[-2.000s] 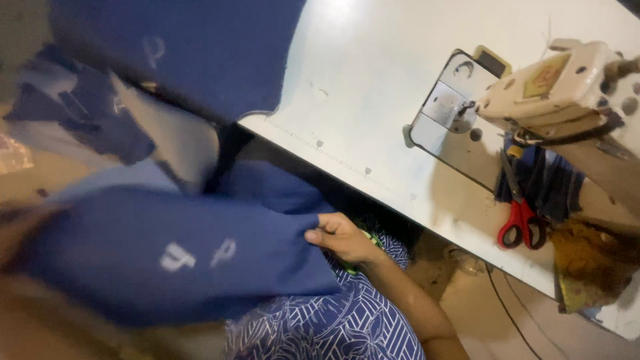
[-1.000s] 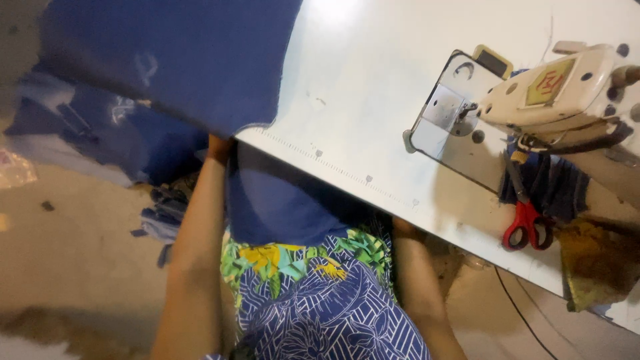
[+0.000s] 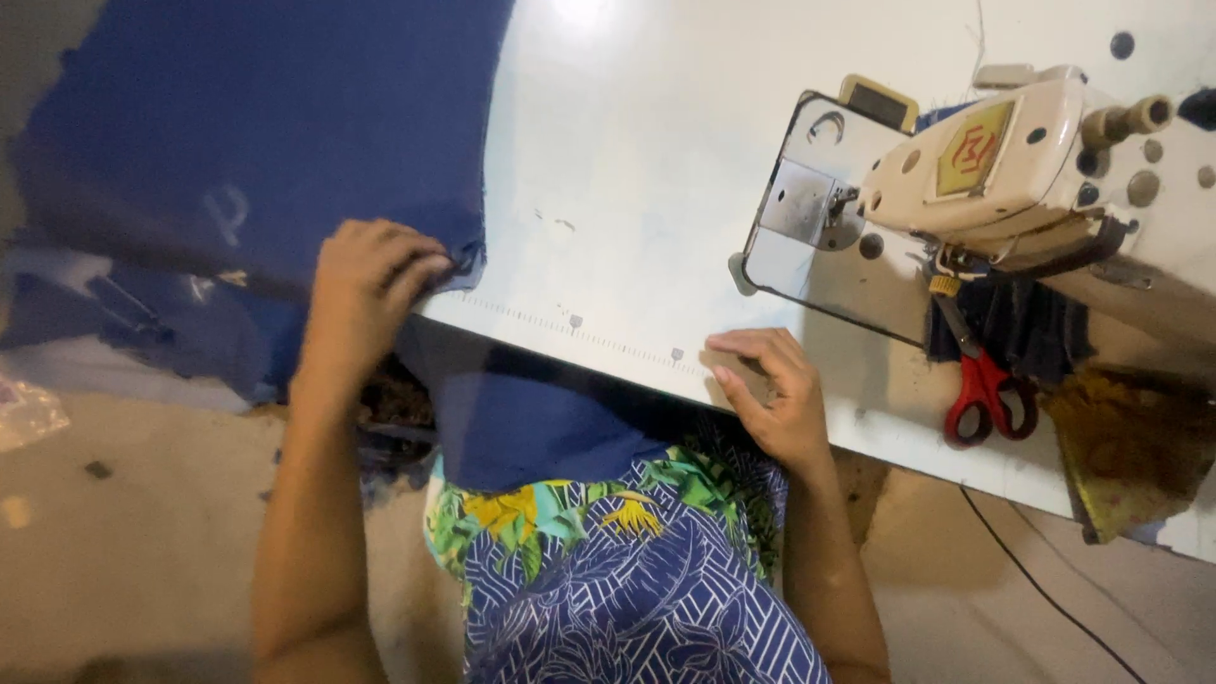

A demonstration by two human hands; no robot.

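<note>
Navy blue fabric [image 3: 285, 114] lies over the left part of the white sewing table [image 3: 617, 209], with a chalk-like mark on it. My left hand [image 3: 375, 285] pinches the fabric's lower right corner at the table's front edge. My right hand [image 3: 774, 389], its fingers apart and slightly curled, rests at the same edge further right and holds nothing. Between the hands, printed measuring marks run along the edge. Below it, more navy fabric [image 3: 532, 427] lies on my lap over patterned clothing.
A sewing machine [image 3: 997, 171] stands at the right. Red-handled scissors [image 3: 988, 394] lie below its head, beside dark cloth [image 3: 1016, 328] and a brownish cloth [image 3: 1130, 456]. Blue fabric pieces [image 3: 133, 313] are heaped at the left. A black cable [image 3: 1035, 579] hangs under the table.
The marked blue piece held up two seconds ago is no longer in my hands. My hands, hidden at the table's edge one second ago, have come up onto it, the left onto the fabric corner.
</note>
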